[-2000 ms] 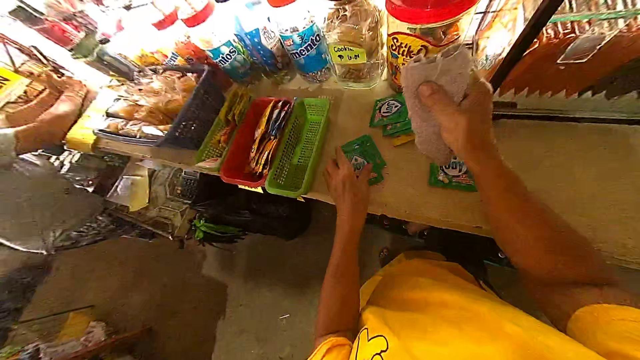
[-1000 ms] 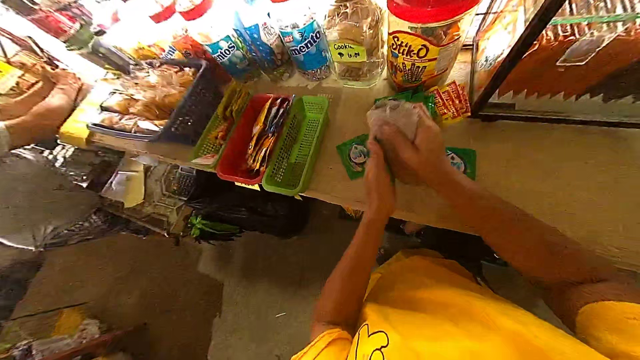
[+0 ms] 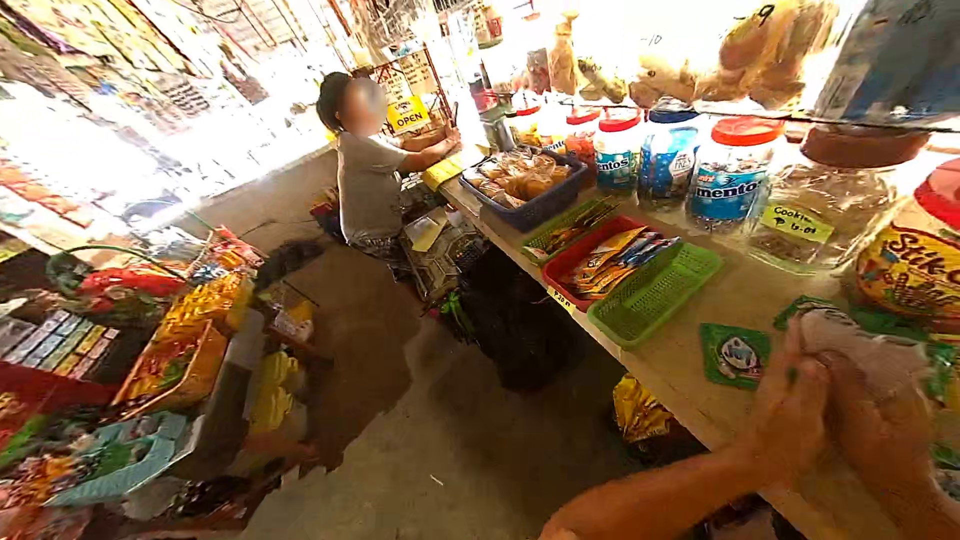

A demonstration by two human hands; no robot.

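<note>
At the lower right, my right hand is closed on a pale grey cloth. Against it and the cloth's near side lies my left hand; whether its fingers grip the cloth is hard to see. A green sachet lies flat on the counter just left of my hands, and more green packets show partly behind the cloth. Further left stand an empty green plastic basket, a red basket holding upright sachets and a narrow green basket with packets.
Lidded candy jars and a cookie jar line the counter's back. A dark basket holds bagged goods. Beyond its far end is another person. Goods in boxes stand on the left, across the floor.
The view has swung left, bringing the other person and the left-side goods into sight. My left hand, on the counter by a green sachet two seconds ago, has come together with my right hand at the cloth.
</note>
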